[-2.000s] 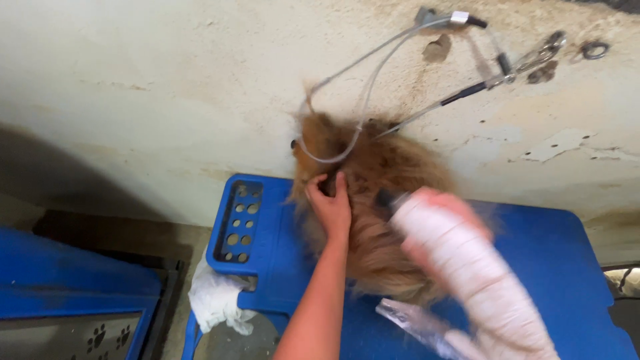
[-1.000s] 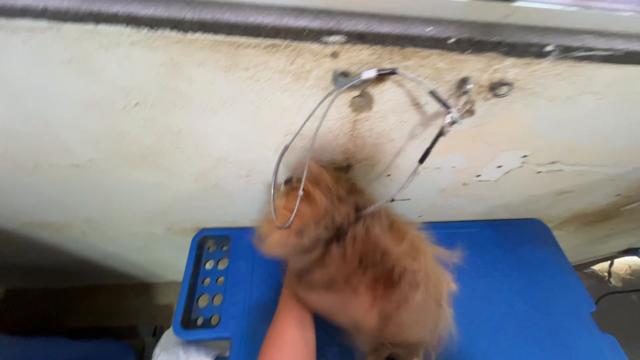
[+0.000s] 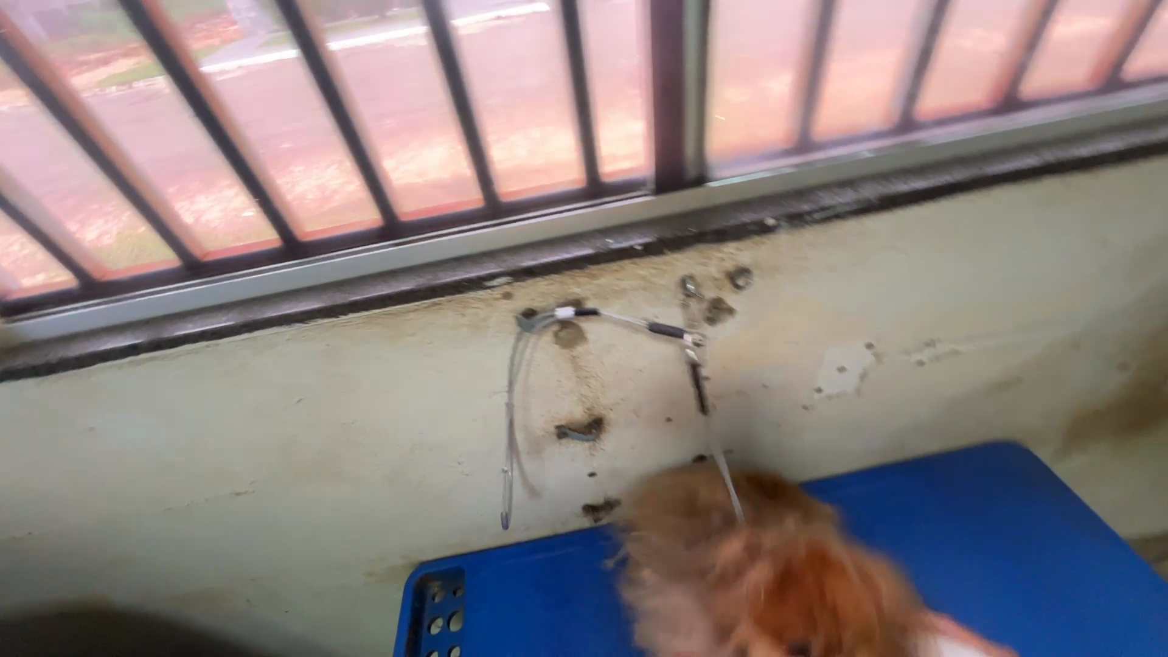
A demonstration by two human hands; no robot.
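A fluffy reddish-brown dog is on the blue grooming table, its lower part cut off by the bottom edge. A thin cable tether with black sleeves runs from a metal fitting on the wall down to the dog's back. A clear loop hangs against the wall, left of the dog and apart from it. My right hand shows only as a blurred sliver of skin and white wrapping at the dog's right side; its fingers are hidden. My left hand is out of view.
Behind the table stands a stained, pale wall with metal rings and small hooks. Above it is a window with dark bars and a dark stone sill. The table's left end has a panel of round holes.
The loop that lay over the dog's head now hangs free by the wall. The dog has turned from facing left. My left hand has left the view, which has tilted up to the window.
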